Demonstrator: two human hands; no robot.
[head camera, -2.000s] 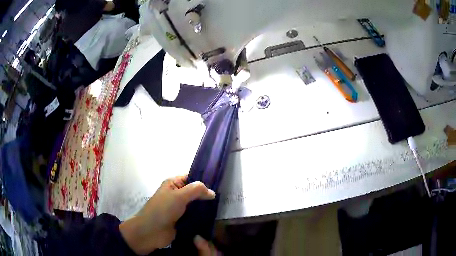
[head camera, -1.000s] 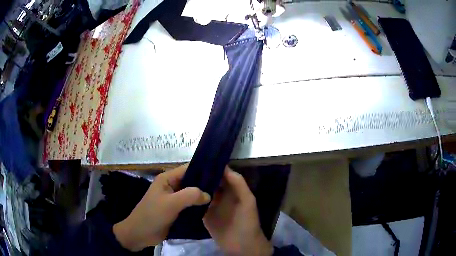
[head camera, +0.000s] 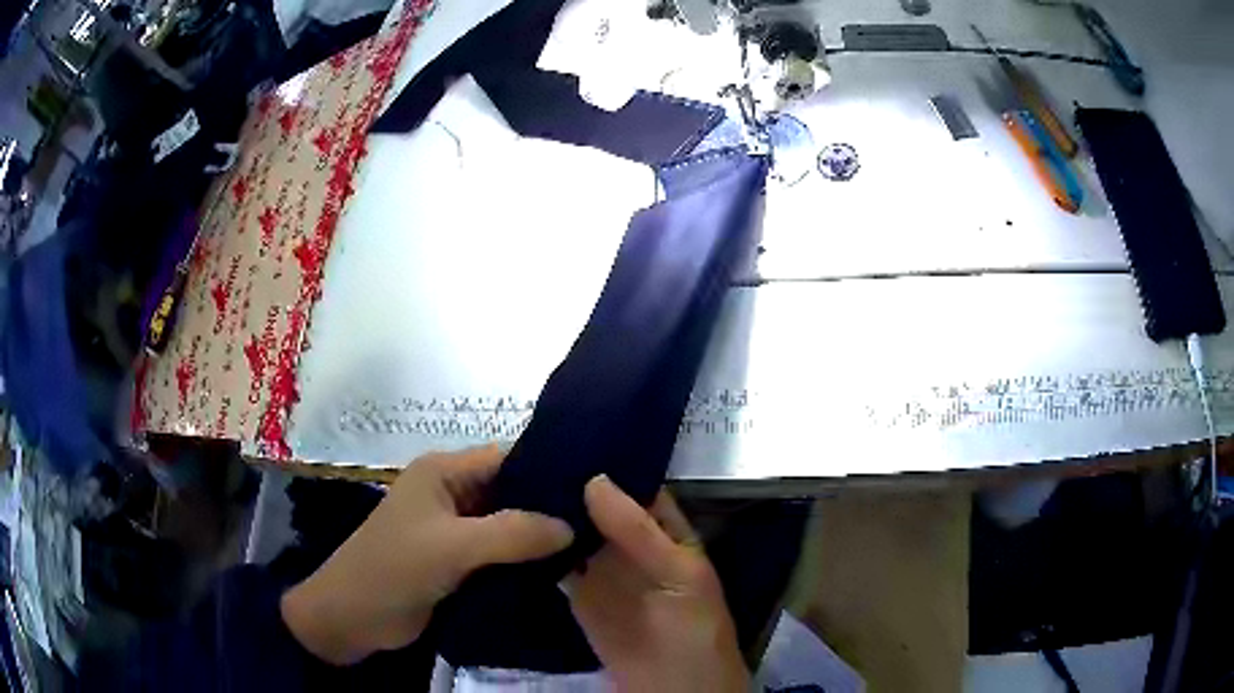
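Observation:
A long dark fabric strip (head camera: 629, 339) runs from the presser foot and needle (head camera: 755, 136) down over the table's front edge, looking purple-blue near the lamp. My left hand (head camera: 420, 555) grips its left edge, thumb on top. My right hand (head camera: 656, 582) holds its right edge beside the left hand, thumb on top. Another dark fabric piece (head camera: 582, 115) lies left of the needle, bending up to the left. The strip's far end is under the foot; glare hides detail there. The fabric's lower end hangs below my hands.
The white machine table (head camera: 866, 339) has a printed ruler edge. Brown board with red print (head camera: 244, 298) lies at left. A small metal plate (head camera: 953, 117), orange and blue snips (head camera: 1045, 160) and a black phone (head camera: 1154, 224) with a white cable lie at right. A small round disc (head camera: 838, 161) is beside the needle.
The view has shifted since the earlier frames. My right hand has come up beside the left and now has its thumb on top of the fabric. The strip lies flatter and wider.

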